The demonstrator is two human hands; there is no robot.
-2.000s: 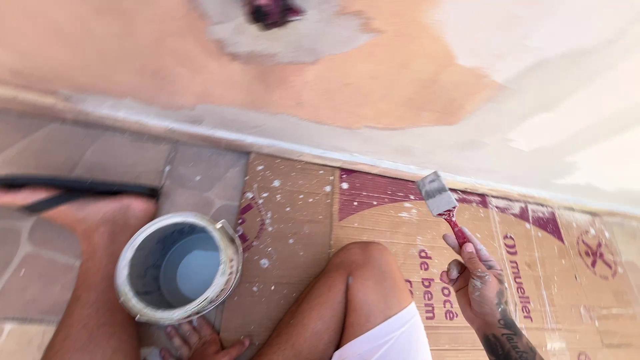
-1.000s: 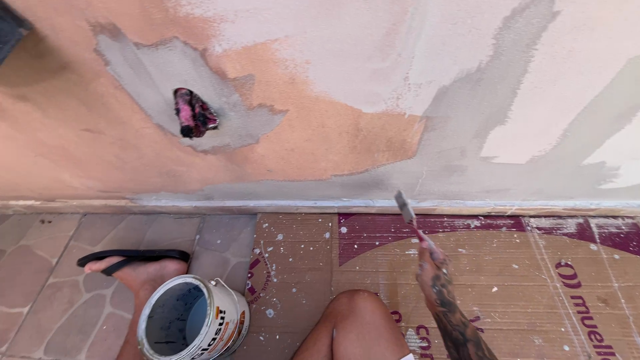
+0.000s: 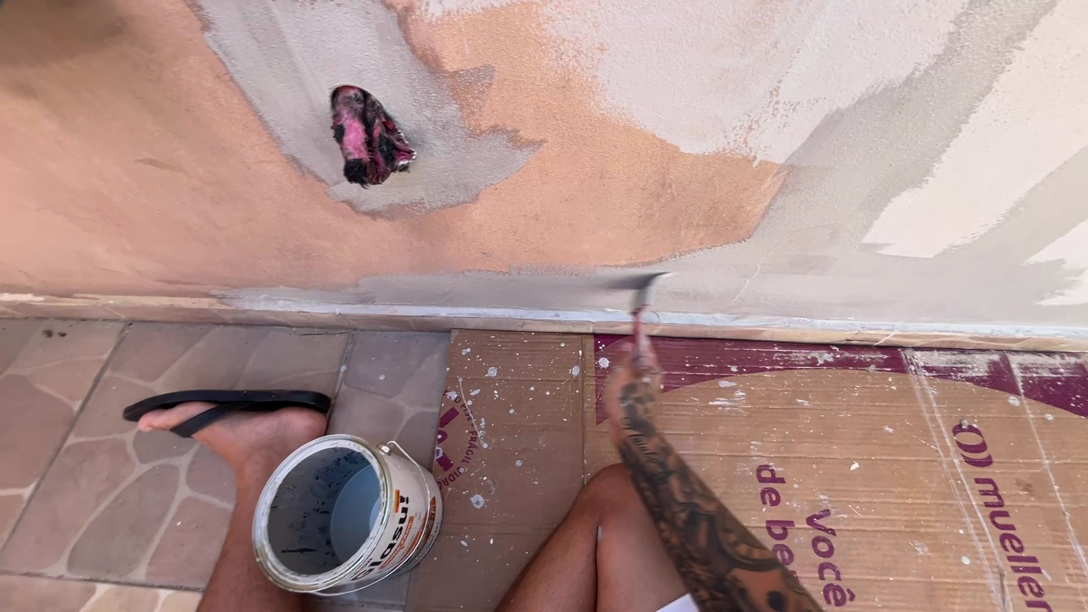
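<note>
My right hand (image 3: 636, 370) is closed around the red handle of a paintbrush (image 3: 644, 297). The brush is held against the low part of the wall (image 3: 544, 289), within the grey paint just above the baseboard; its bristles are blurred. Orange, grey and whitish patches cover the wall. An open paint can (image 3: 344, 514) with light grey-blue paint inside stands by my lower leg, its wire handle hanging at the side. My left hand is out of view.
Paint-spattered cardboard (image 3: 722, 450) lies on the floor along the baseboard (image 3: 408, 313). Stone-patterned tiles (image 3: 110, 476) lie at left, under my foot in a black flip-flop (image 3: 255, 399). A pink and black cloth bundle (image 3: 367, 136) sticks out of the wall.
The brush has moved from above the cardboard up to the wall. My left hand, beside the can two seconds ago, has gone from view. The view has tilted up toward the wall.
</note>
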